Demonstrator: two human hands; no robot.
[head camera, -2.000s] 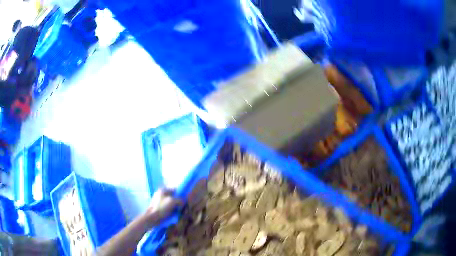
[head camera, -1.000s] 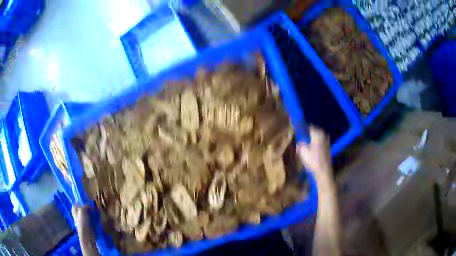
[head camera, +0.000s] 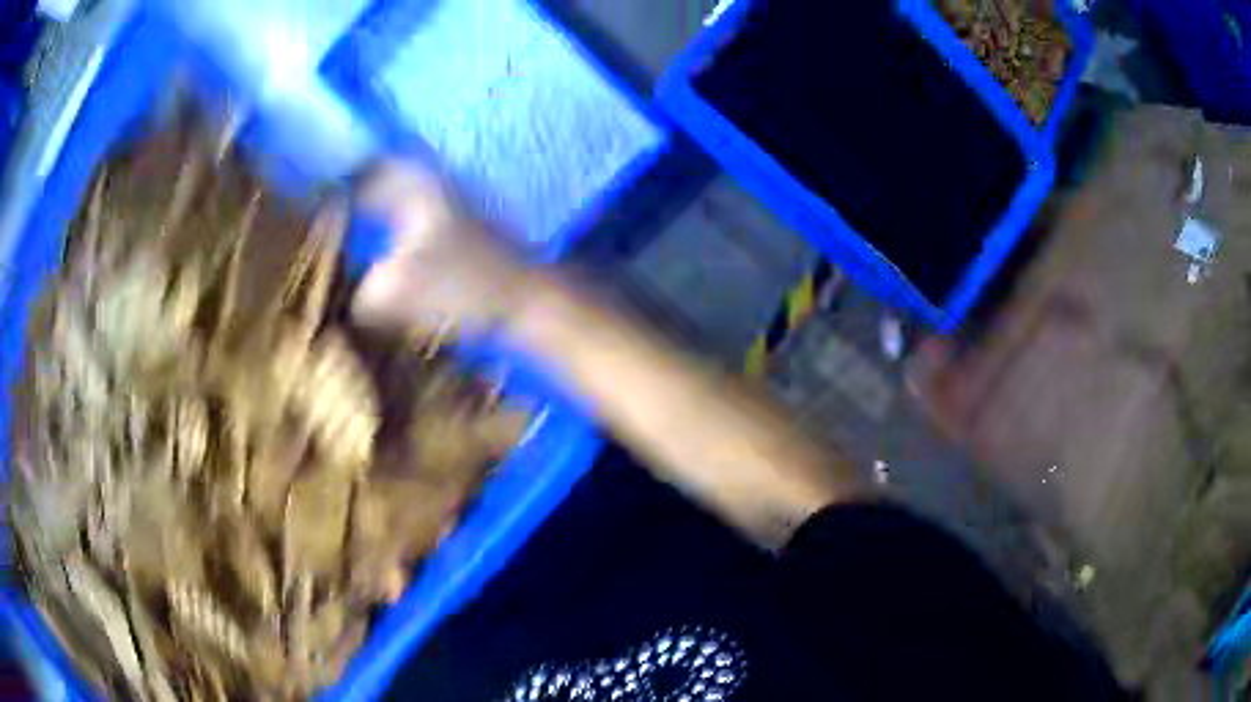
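A blue crate (head camera: 460, 528) full of flat tan oval pieces (head camera: 261, 439) fills the left side of the view, tilted and blurred by motion. My right hand (head camera: 419, 254) grips the crate's far right rim, with my forearm reaching across from the lower right. My left hand is not in view. The crate's left part is cut off by the picture's edge.
Behind it stands a blue crate with a white lining or contents (head camera: 515, 117). To the right are a blue crate of black contents (head camera: 871, 130) and a crate of brown pieces (head camera: 1018, 52). Yellow-black tape (head camera: 785, 327) and brown cardboard-like sheeting (head camera: 1111, 398) lie on the floor.
The crate of tan pieces has moved left in view, with my right hand on its rim. My left hand has gone out of view. The crate of black contents shows more fully.
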